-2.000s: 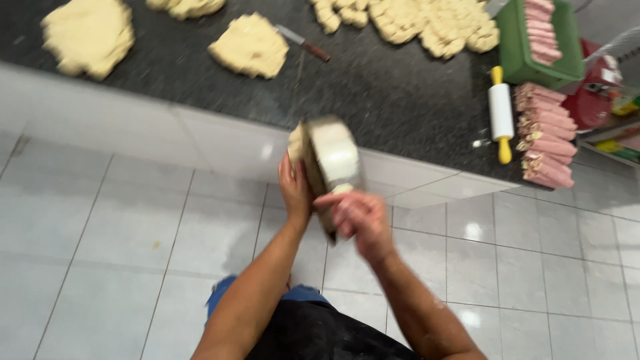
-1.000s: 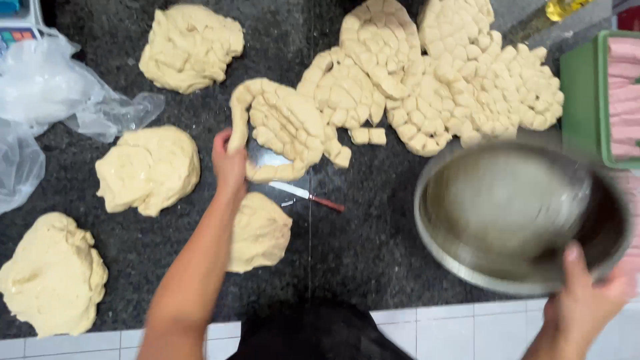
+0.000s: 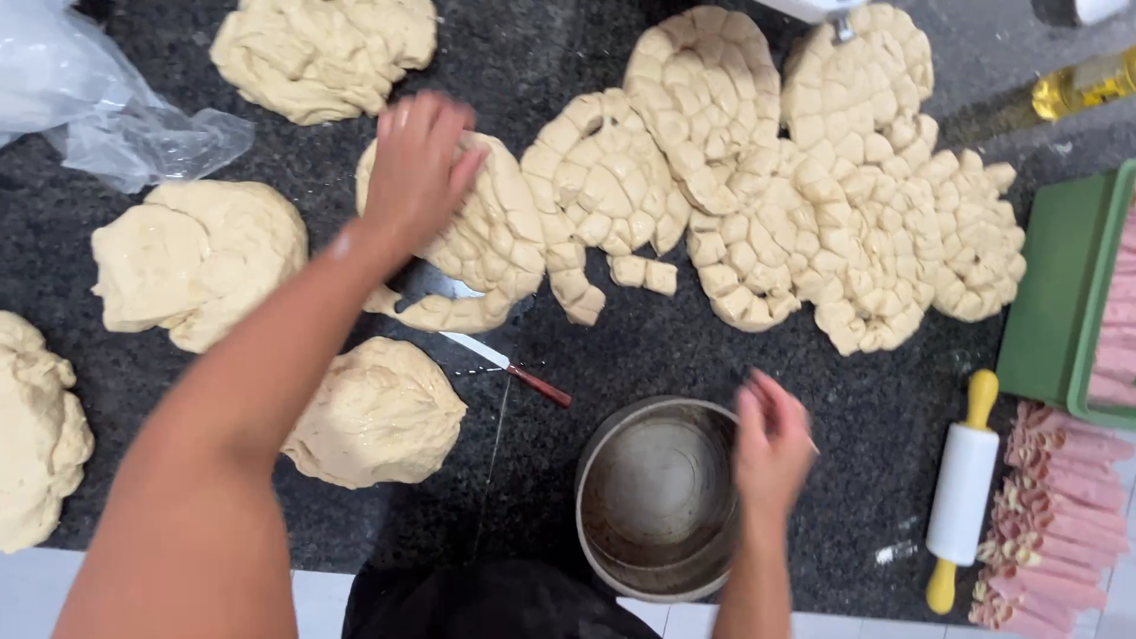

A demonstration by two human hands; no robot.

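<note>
My left hand (image 3: 424, 169) lies over the upper left part of a cut slab of dough (image 3: 493, 222), its fingers partly spread; whether it pinches any dough cannot be told. A round metal pan (image 3: 658, 497), holding no dough, stands at the counter's front edge. Just off the pan's right rim is my right hand (image 3: 774, 439), slightly blurred, fingers apart and holding nothing. Between the hands lies a knife with a reddish handle (image 3: 539, 386), its blade toward the dough. An uncut round of dough (image 3: 377, 413) sits left of the knife, below my left forearm.
More scored dough (image 3: 852, 240) spreads to the right. Uncut dough masses (image 3: 200, 257) and a plastic bag (image 3: 142, 106) lie left. A white rolling pin with yellow handles (image 3: 963, 493), rolled pink meat slices (image 3: 1056, 524), a green bin (image 3: 1065, 293) and an oil bottle (image 3: 1083, 86) are at right.
The pan, held by my right hand one second ago, now rests on the counter, released. My left hand has moved from the slab's left edge to over its top.
</note>
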